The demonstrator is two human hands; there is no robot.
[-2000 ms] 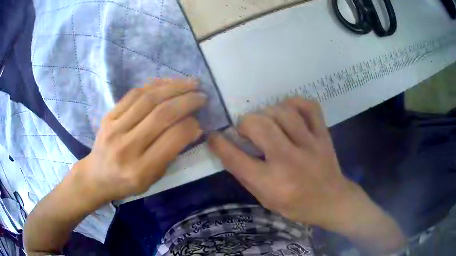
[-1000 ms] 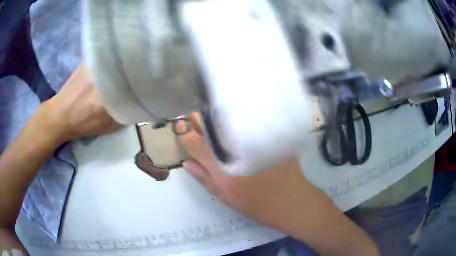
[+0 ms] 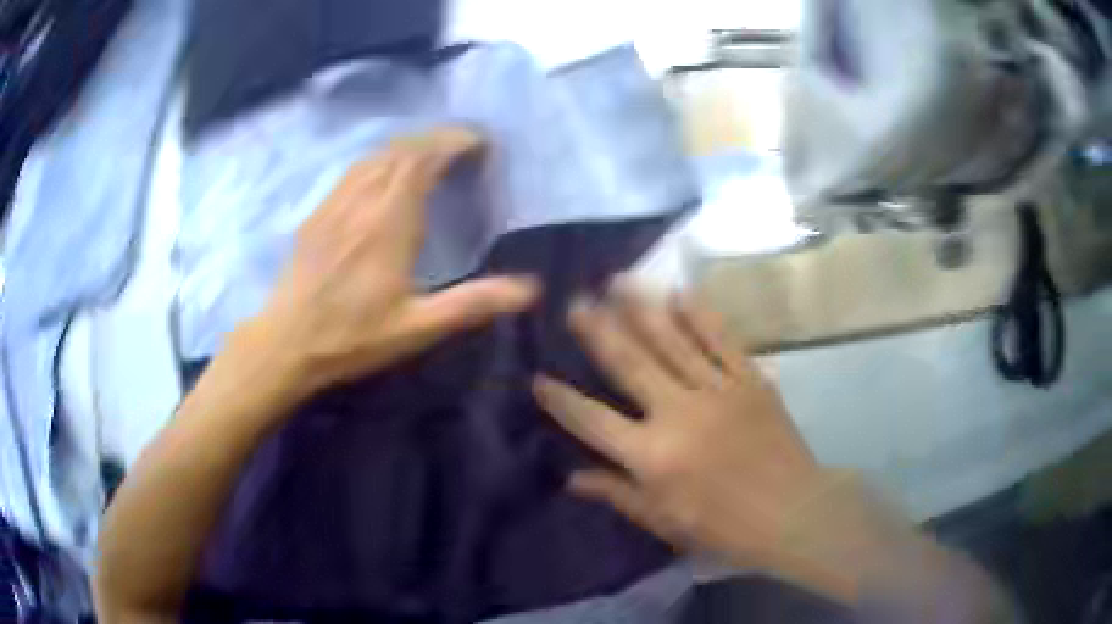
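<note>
A dark shell fabric panel lies over the left part of the machine table and down to the front edge. Pale grey-blue quilted lining lies at its upper side, partly folded. My left hand is on the lining and dark fabric, thumb and fingers spread; whether it pinches a fold is blurred. My right hand lies on the dark fabric with its fingers apart, holding nothing visible. The whole view is blurred.
The off-white sewing machine head stands at the upper right, over the cream machine bed. Black-handled scissors lie on the right. More pale lining and a dark piece lie at the left and upper left.
The machine head now shows at the upper right instead of the centre, as the view has shifted. Dark fabric and lining now cover the table's left part, with both hands on them.
</note>
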